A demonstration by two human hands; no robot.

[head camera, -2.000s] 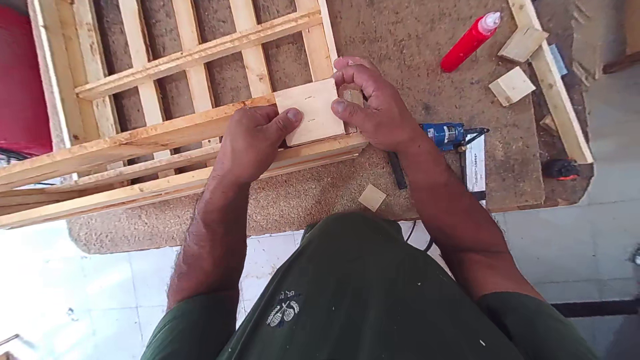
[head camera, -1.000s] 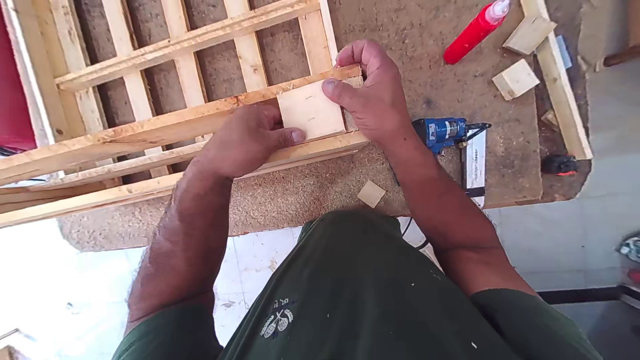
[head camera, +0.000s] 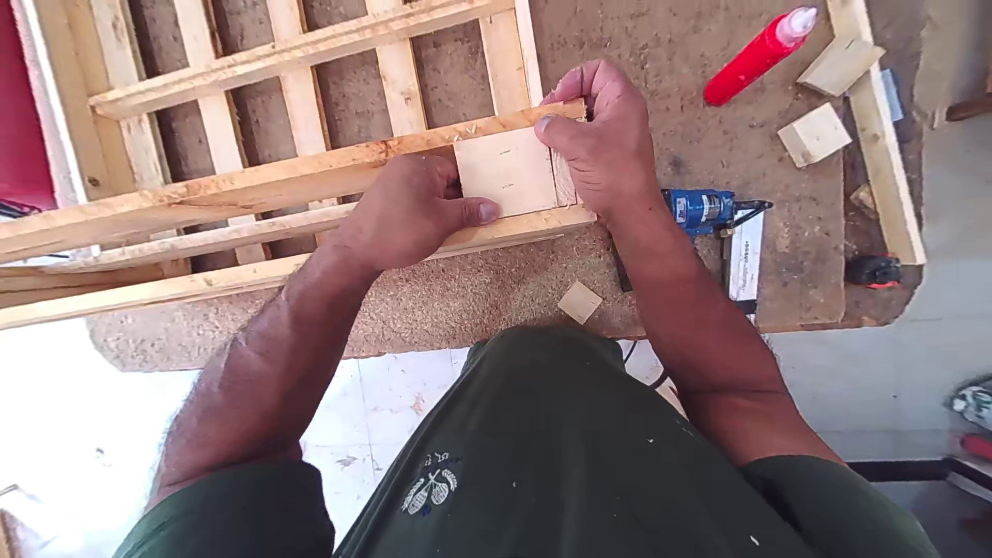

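Observation:
A pale square plywood piece (head camera: 508,172) with small staple-like marks lies between two long wooden rails, near their right ends. My left hand (head camera: 422,205) grips its left side, the thumb on the lower left corner and the fingers behind it. My right hand (head camera: 601,143) pinches the end of the upper rail (head camera: 341,161), its thumb by the plywood's upper right corner and its fingers curled over the far side. A narrow wood block (head camera: 565,178) shows between the plywood and my right hand. The lower rail (head camera: 535,225) runs beneath the plywood. The slatted wooden frame (head camera: 302,50) lies behind.
On the particleboard bench (head camera: 465,298) lie a small square wood chip (head camera: 580,302), a blue power tool (head camera: 705,211), a red bottle (head camera: 756,58), wood blocks (head camera: 814,136), a wood strip (head camera: 883,163) and what looks like a tape measure (head camera: 873,271). A cable hangs at the near edge.
Two seconds ago my right thumb lay at the plywood's right edge; now it is at the upper right corner and the hand holds the rail end. My left thumb has moved from the plywood's upper left to its lower edge.

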